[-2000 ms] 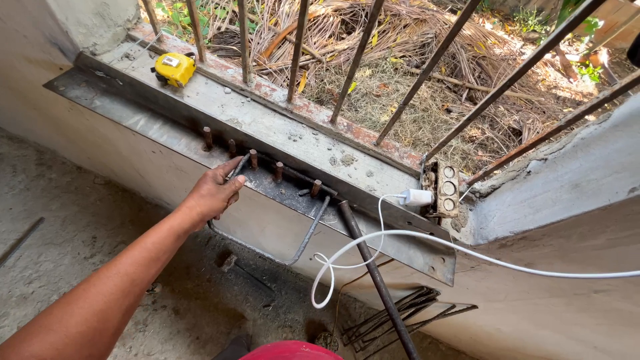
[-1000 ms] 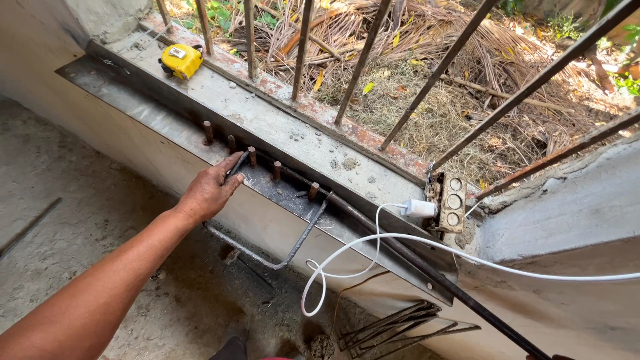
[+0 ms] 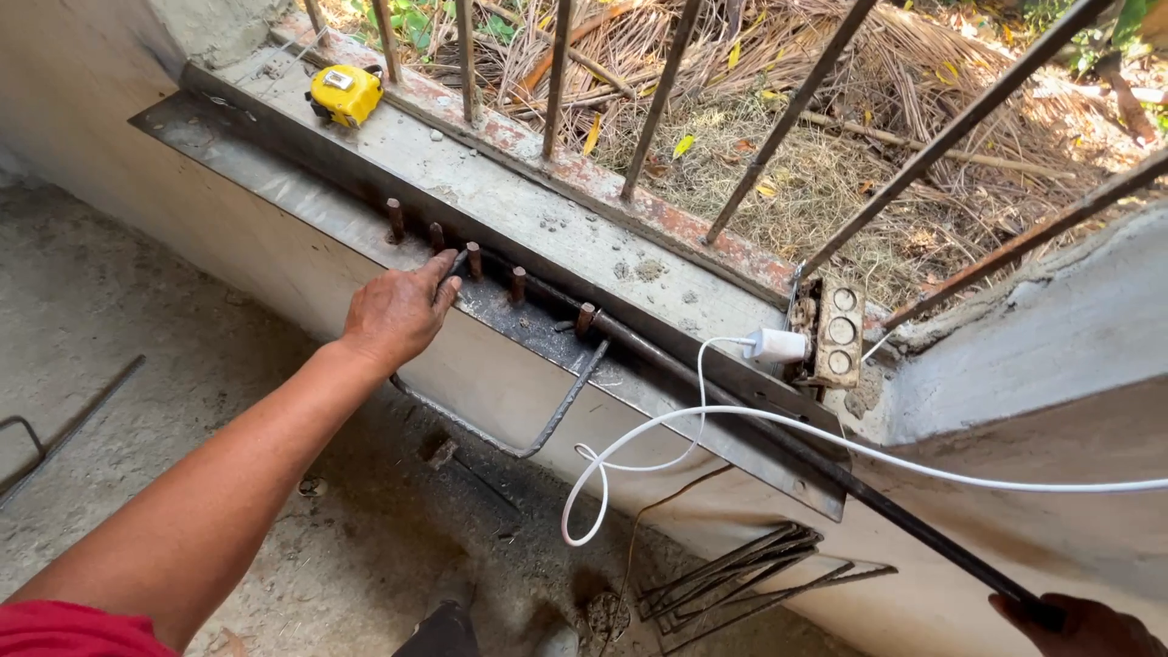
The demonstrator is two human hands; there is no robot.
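My left hand [image 3: 397, 310] holds one end of a bent steel rebar [image 3: 538, 438] against the short upright pegs of a steel angle plate [image 3: 319, 205]. The bar's bent part hangs past the plate's front edge. At the lower right, my right hand [image 3: 1086, 625] grips the end of a long dark metal pipe [image 3: 903, 520]. This pipe runs along the plate up to the rightmost peg [image 3: 585, 319], beside the rebar. Several pegs stand in a row, one [image 3: 395, 221] farther left. My left fingers hide part of the rebar's end.
A yellow tape measure [image 3: 347, 95] lies on the concrete sill [image 3: 511, 192] behind the plate. A white charger [image 3: 776, 346] sits in an outlet box [image 3: 837, 333], its white cable [image 3: 730, 411] looping over the plate. Window bars [image 3: 657, 100] rise behind. Bent rebar frames [image 3: 730, 575] lie below.
The pipe has swung from pointing down toward me to lying along the plate at the right. My right hand has come into view on its end. My left hand stays at the pegs.
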